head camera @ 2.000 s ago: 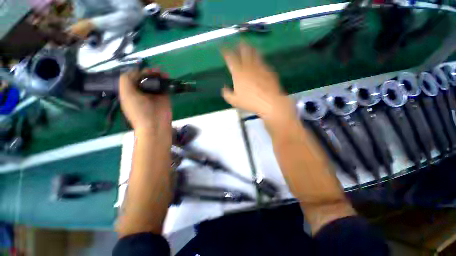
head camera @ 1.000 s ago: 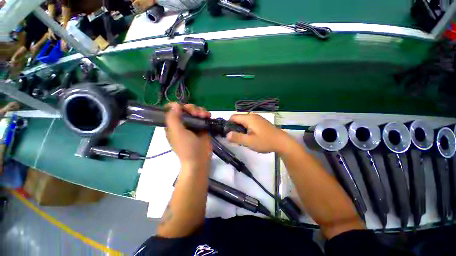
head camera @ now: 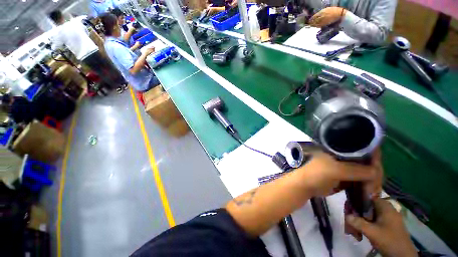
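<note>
A dark hair dryer looms large at the right, its ring-shaped silver-grey outlet facing up towards me and its handle pointing down. My left hand is closed around the upper handle just below the head. My right hand holds the lower end of the same handle; its fingers are partly hidden. Dark tube-like units lie on the white mat under my left forearm. A ring-ended dark unit lies by the mat's back edge.
A squarish-headed dryer lies on the green surface at the left, its cable running to the mat. More dryers and cords lie on the green belt. Across it, a person in grey sleeves works. Other workers and cardboard boxes stand beyond.
The view has swung left, towards the aisle. The dryer has turned from roughly level to head-up, and my left hand has moved up close under its head. My right hand stays at the handle end.
</note>
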